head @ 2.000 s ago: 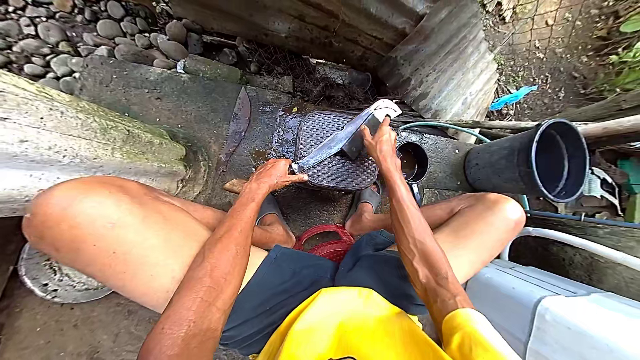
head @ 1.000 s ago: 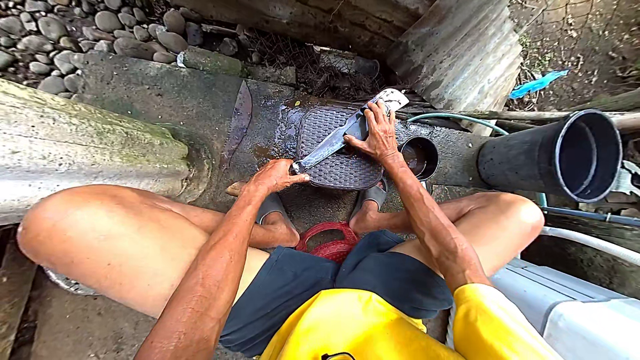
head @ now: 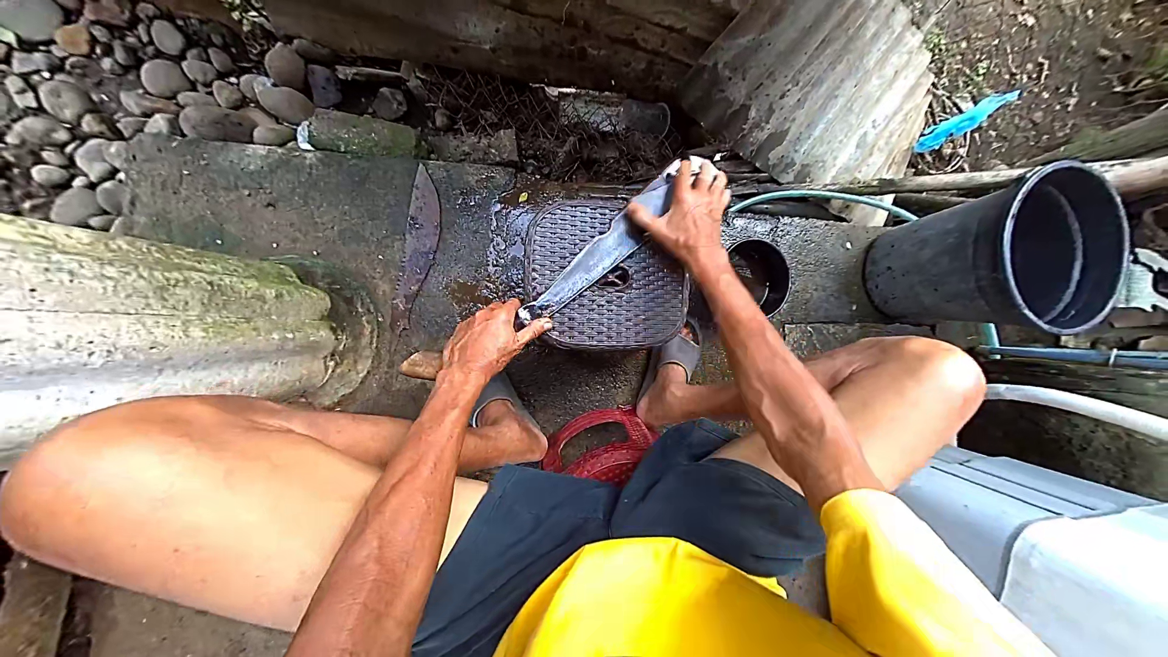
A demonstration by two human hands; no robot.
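A wide machete blade (head: 589, 263) lies diagonally over a dark woven-pattern plastic stool (head: 593, 315). My left hand (head: 488, 338) is closed around the dark handle at the blade's lower left end. Near the blade's far, upper right end, my right hand (head: 689, 214) presses on it with spread fingers; whether it grips anything underneath is hidden. Something whitish shows at that end, beyond my fingertips. To the left, a second, rusty blade (head: 420, 233) rests on the wet concrete, its wooden handle (head: 422, 365) near my left foot.
A small dark container (head: 762, 274) stands right of the stool, and a large black bucket (head: 949, 251) lies farther right. A green hose (head: 821, 195) runs behind them. Between my feet is a red plastic item (head: 607, 447). A concrete post (head: 155, 319) is at the left.
The dark block seen under my right hand two seconds ago no longer shows. That hand has moved up along the blade toward its far end since one second ago.
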